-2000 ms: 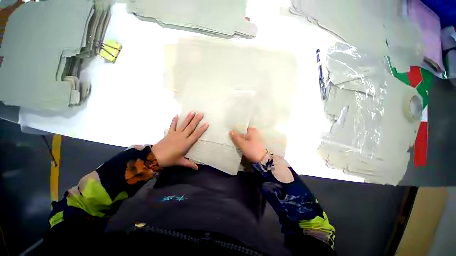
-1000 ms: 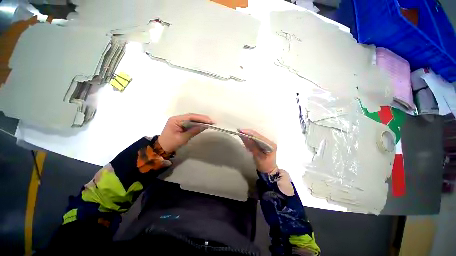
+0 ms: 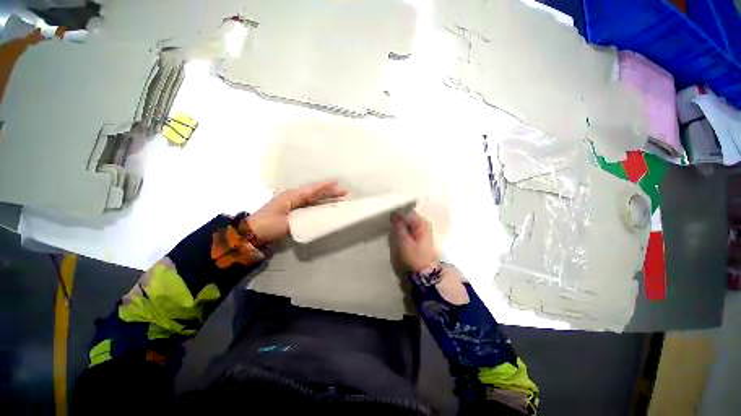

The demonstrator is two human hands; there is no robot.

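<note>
A pale grey-beige panel (image 3: 349, 219) is held tilted over the work, with its near edge raised. My left hand (image 3: 294, 207) is at its left end, fingers stretched behind it and thumb hidden. My right hand (image 3: 413, 237) pinches its right end with curled fingers. Another flat panel (image 3: 341, 288) lies under it at the table's front edge. A paler beige sheet (image 3: 349, 154) lies flat behind my hands on the white table cover (image 3: 223, 171).
Notched stacks lie at left (image 3: 61, 122) and behind (image 3: 325, 49). A yellow-black clip (image 3: 179, 128) sits by the left stack. At right are a clear plastic bag (image 3: 561, 219), a tape roll (image 3: 637, 211), a pink bundle (image 3: 650, 101) and a blue tray (image 3: 658, 32).
Over the last two seconds, my hands went from resting flat on the panels to lifting a piece by both ends. It is now tilted, and my left hand's fingers have opened out.
</note>
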